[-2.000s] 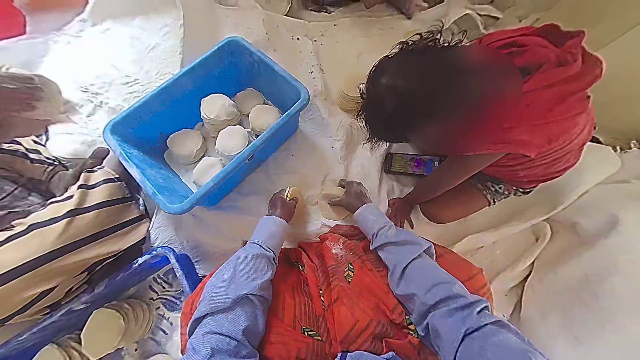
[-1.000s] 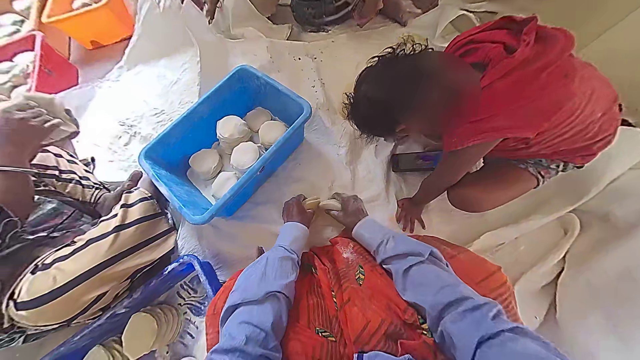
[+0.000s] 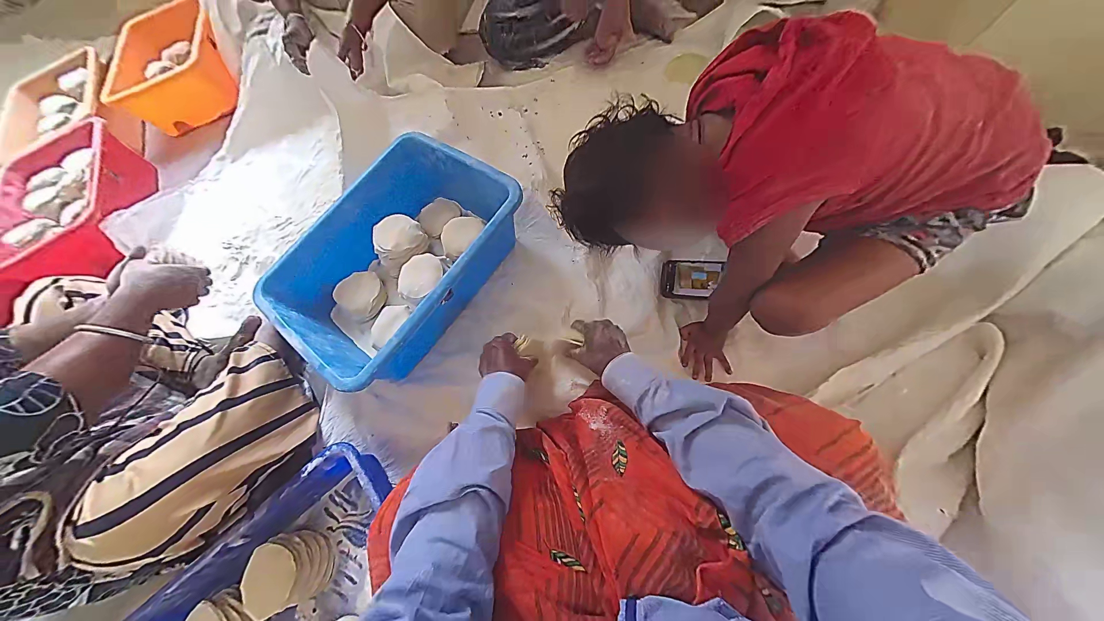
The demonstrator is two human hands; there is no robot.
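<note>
My left hand (image 3: 507, 357) is closed around a small pale dough piece (image 3: 521, 343), whose edge shows at the fingers. Just to its right, my right hand (image 3: 599, 345) grips another pale dough piece (image 3: 573, 338). Both hands are low over the floury cloth (image 3: 552, 388), a short gap between them. Beyond my left hand stands a light blue plastic tub (image 3: 392, 366) holding several stacks of floured dough discs (image 3: 421, 276). A dark blue crate (image 3: 366, 470) at the lower left holds more stacked flat discs (image 3: 285, 573).
At the right a person in a red top (image 3: 871, 129) leans over a phone (image 3: 692, 279), one hand near my right hand. Another person in striped cloth (image 3: 198, 448) sits at the left. Orange (image 3: 177, 103) and red tubs (image 3: 103, 190) of dough stand upper left. More people's hands show at the top.
My hands were close together one second ago and are now apart, each with a dough piece. The view has shifted, showing more tubs at the upper left.
</note>
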